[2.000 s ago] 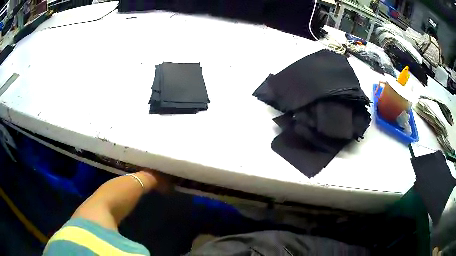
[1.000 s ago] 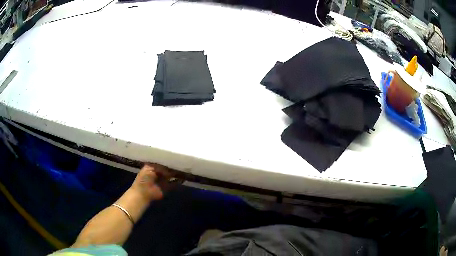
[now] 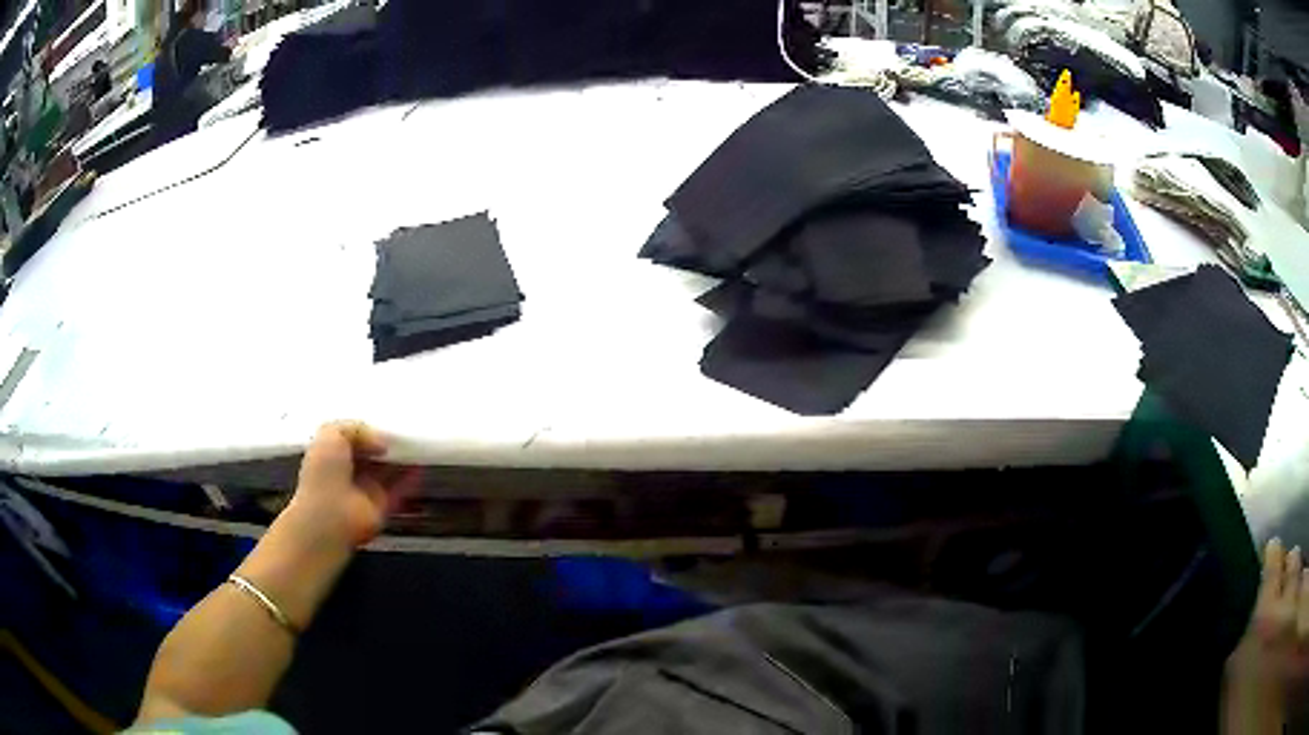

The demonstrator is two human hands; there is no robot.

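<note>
A small stack of dark fabric pieces [image 3: 445,280] lies on the white table [image 3: 574,381]. A larger, untidy fanned pile of dark pieces [image 3: 818,172] lies right of it. My left hand [image 3: 352,481], with a bangle on the wrist, grips the table's front edge, below the small stack; some fingers are blurred below the edge. My right hand [image 3: 1278,610] is at the far right, cut off by the picture's edge, with fingertips by a grey surface. What it does is hidden. Another dark piece [image 3: 1213,352] lies above it, past the table's right end.
A blue tray [image 3: 1070,256] at the back right holds a reddish-brown cup [image 3: 1059,187] and white tissue. Dark fabric [image 3: 574,43] lies along the far edge. Pale folded stacks [image 3: 1199,201] lie at right. Grey cloth [image 3: 804,668] is at bottom centre, and a dark green part [image 3: 1192,460] stands beside the table.
The view has shifted, showing more beyond the table. My right hand shows more at the right edge. My left hand has moved from under the table up to its front edge.
</note>
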